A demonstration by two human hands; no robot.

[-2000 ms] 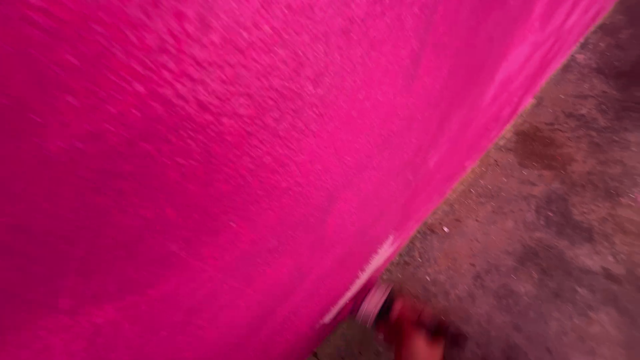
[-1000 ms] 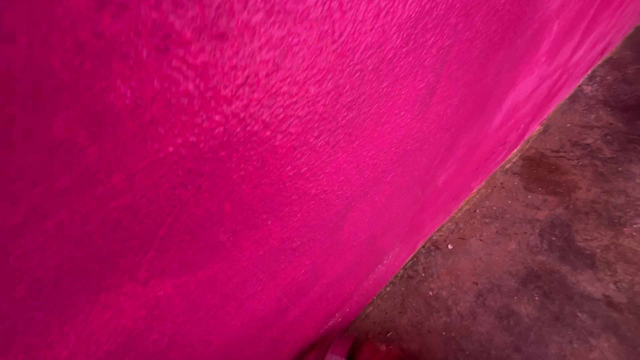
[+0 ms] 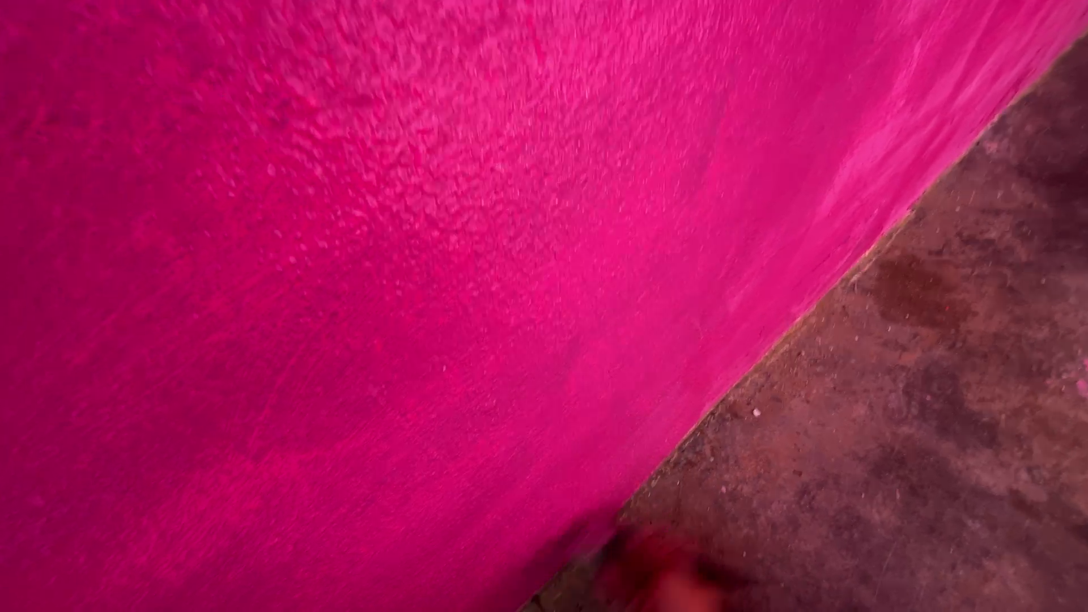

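Note:
A bright pink wall [image 3: 442, 297] with a rough, glossy surface fills most of the head view. Low in the picture, just right of the wall's foot, is a blurred, dark red shape that looks like my right hand [image 3: 667, 571]. Its fingers cannot be made out, nor whether it holds anything. A dark shadow falls on the wall beside it. My left hand is out of view.
A stained brown floor [image 3: 901, 442] meets the wall along a slanting edge that runs from bottom centre to upper right. Small pale specks lie on it, and a darker patch [image 3: 922, 293] is near the wall.
A pale streak at the wall's foot, seen two seconds ago, no longer shows; that part looks pink. The blurred hand was mostly below the picture one second ago and now shows more.

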